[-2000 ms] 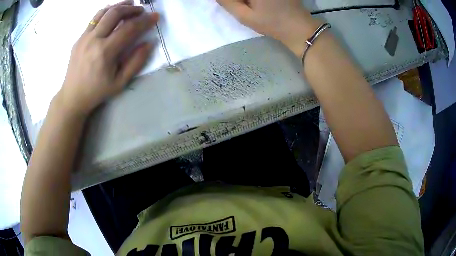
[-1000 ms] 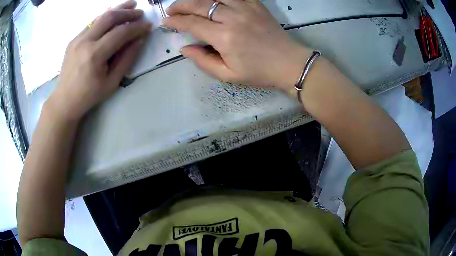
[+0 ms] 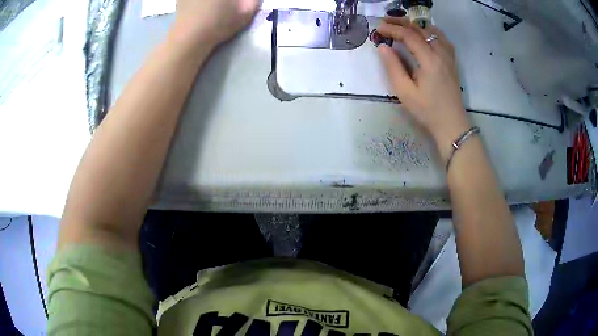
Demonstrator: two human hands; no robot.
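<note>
The presser foot and needle area (image 3: 345, 25) of the sewing machine shows at the top, over a shiny plate, with no cloth under it. My right hand (image 3: 423, 75) is just right of it, fingers curved and apart. A small dark and red round thing (image 3: 380, 38) lies at its fingertips; whether they grip it is unclear. My left hand (image 3: 213, 18) is left of the plate, cut off by the top edge and blurred; what it holds is hidden. A bit of white cloth (image 3: 158, 7) shows beside it at the top edge.
A worn pale table (image 3: 282, 151) has a measuring strip (image 3: 275, 199) along its front edge. Red-handled snips (image 3: 579, 156) lie at the far right. A dial-like part (image 3: 419, 12) is behind my right hand. White pieces (image 3: 39, 131) lie at left, more at lower right (image 3: 505, 262).
The view has shifted left, showing more of the machine plate. My hands have moved apart, left hand up and out of the top edge, right hand right of the presser foot.
</note>
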